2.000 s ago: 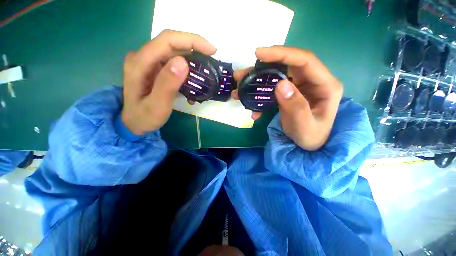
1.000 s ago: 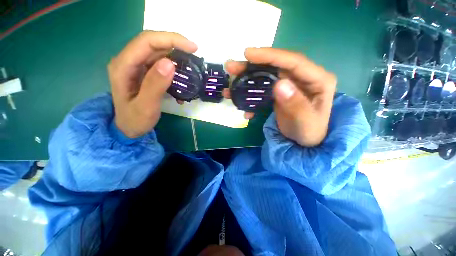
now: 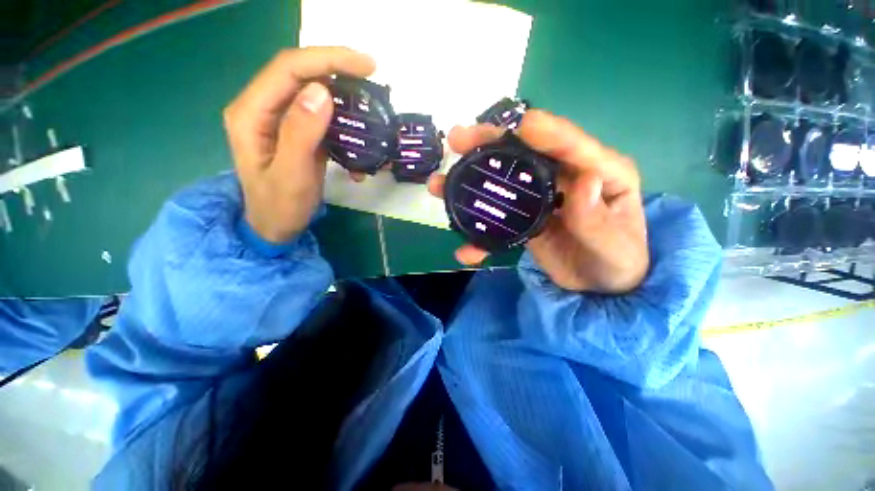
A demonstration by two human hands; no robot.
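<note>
My left hand [image 3: 288,144] holds a round black smartwatch [image 3: 357,125] by its edge, thumb at its left side. My right hand [image 3: 590,201] holds another round smartwatch [image 3: 497,198] from behind and the right side, its screen facing me. A third watch [image 3: 416,149] lies between them on the paper sheet [image 3: 422,53]. A fourth watch [image 3: 503,113] shows partly behind my right fingers. All four screens are lit with white text and purple lines; the text is too small to read. The right fingers behind the watch are partly hidden.
A clear plastic tray [image 3: 739,182] with rows of dark watches stands at the right on the green bench mat [image 3: 173,105]. Thin pale sticks crossed by a white strip [image 3: 43,169] lie at far left. A red line curves at upper left. A blue sleeve shows at lower left.
My right hand has moved the watch down and turned its screen more towards me, with the thumb off its face. The fourth watch has come into sight behind it.
</note>
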